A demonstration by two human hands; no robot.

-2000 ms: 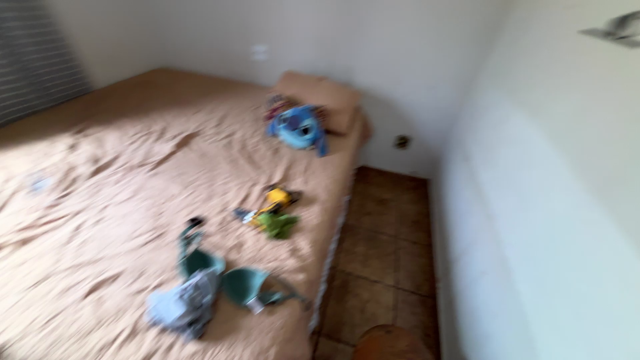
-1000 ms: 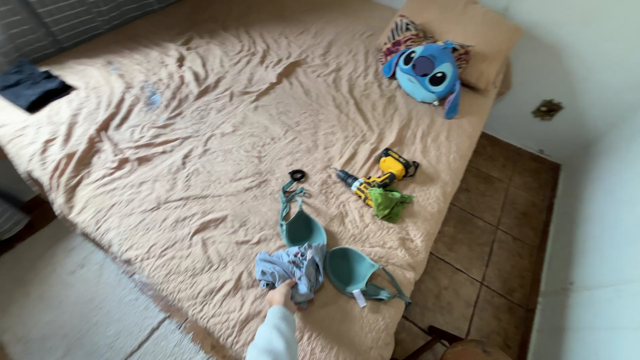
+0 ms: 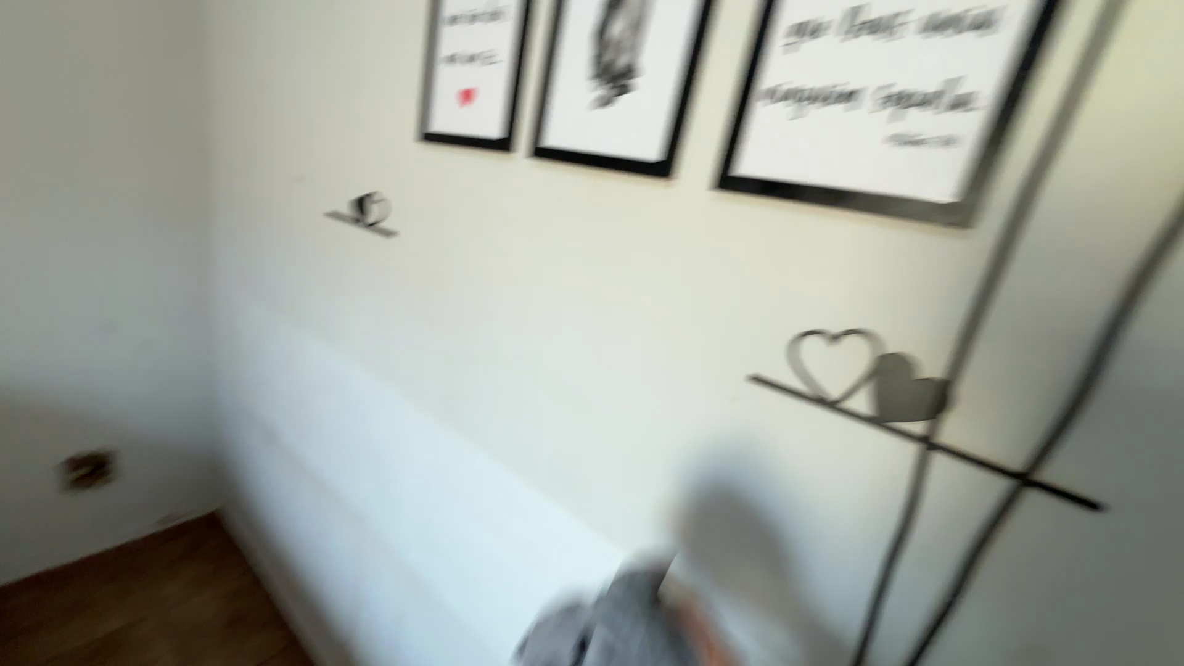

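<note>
At the bottom centre of the head view, a bunched grey cloth (image 3: 606, 624) is held up in front of the pale wall. Skin of what appears to be my right hand (image 3: 703, 624) shows along the cloth's right side, blurred and mostly cut off by the frame's lower edge. The fingers are hard to make out. My left hand is not seen.
Framed prints (image 3: 606, 83) with black borders hang above. A heart-shaped wall ornament (image 3: 911, 388) on a dark bar is at the right, crossed by long dark cords (image 3: 985, 536). A smaller ornament (image 3: 370, 211), a wall outlet (image 3: 88, 470) and brown floor (image 3: 139, 601) lie left.
The view has swung from the bed to the wall. One second ago a hand was at the grey-blue cloth on the bed; now a grey cloth is held up by the wall.
</note>
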